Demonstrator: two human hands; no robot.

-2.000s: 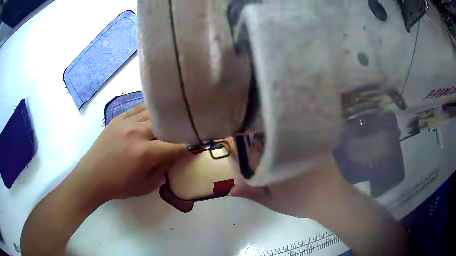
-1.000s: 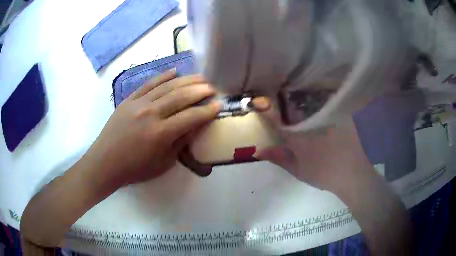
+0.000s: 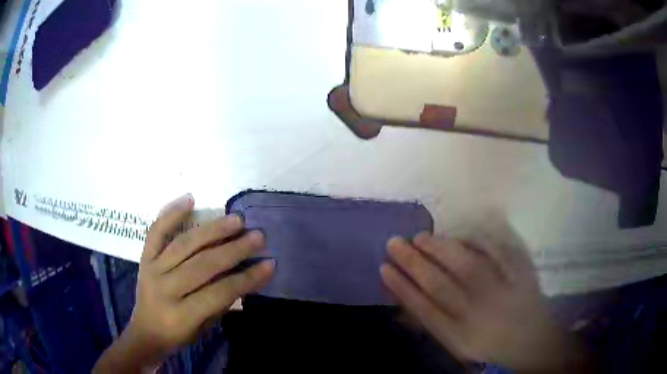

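A grey-blue denim flap piece (image 3: 329, 248) lies lengthwise at the table's front edge, its rounded corners away from me. A stitch line and short frayed threads show along its far edge. My left hand (image 3: 194, 274) holds its left end, fingers on top. My right hand (image 3: 461, 292) holds its right end, fingertips on the cloth. Both thumbs are hidden. The sewing machine's cream bed (image 3: 453, 84) lies beyond at upper right, with the shiny needle plate (image 3: 409, 29) at the top edge.
A dark navy stack of cut pieces (image 3: 66, 40) is at the far upper left. Another grey-navy stack (image 3: 603, 131) lies at the right on the bed. A brown corner piece (image 3: 355, 113) and red mark (image 3: 438, 115) are at the bed's front. Blue basket-like containers (image 3: 66, 307) show below the table.
Both hands have moved from the needle area to the table's front edge, with the flap piece now between them. The view has shifted, and the machine head no longer covers the middle.
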